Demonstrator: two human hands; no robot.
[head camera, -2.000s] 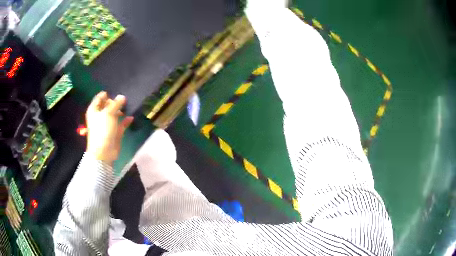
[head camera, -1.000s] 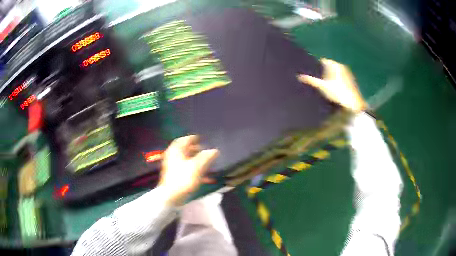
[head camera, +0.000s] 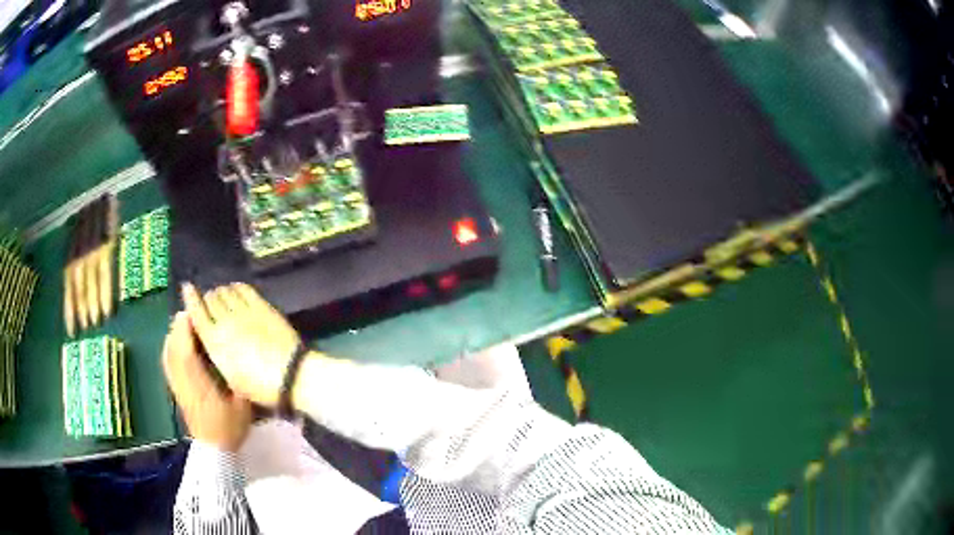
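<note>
My right hand (head camera: 249, 340), with a dark band at the wrist, lies across my left hand (head camera: 202, 389) at the fixture's front left corner. Their fingers point up and away. The palms are hidden, and I see no item in either hand. The black test fixture (head camera: 418, 199) stands just beyond them. A green circuit board panel (head camera: 314, 214) sits in its nest, with yellow and red parts showing. The clamp's red handle (head camera: 243, 96) stands above the panel. Red digits glow on the meters (head camera: 165, 80). A red button (head camera: 464, 231) is at the base's front right.
A green strip (head camera: 427, 123) lies right of the clamp. Board rows (head camera: 575, 96) lie on the black mat (head camera: 680, 167) at right. A marker pen (head camera: 545, 246) lies between mat and fixture. Brushes (head camera: 91, 266), a flat green board (head camera: 144, 254) and a small board stack (head camera: 92, 387) are at left.
The view has swung left onto the fixture. My right hand has moved from the black mat's right edge over to my left hand. My left hand has moved to the fixture's front left corner.
</note>
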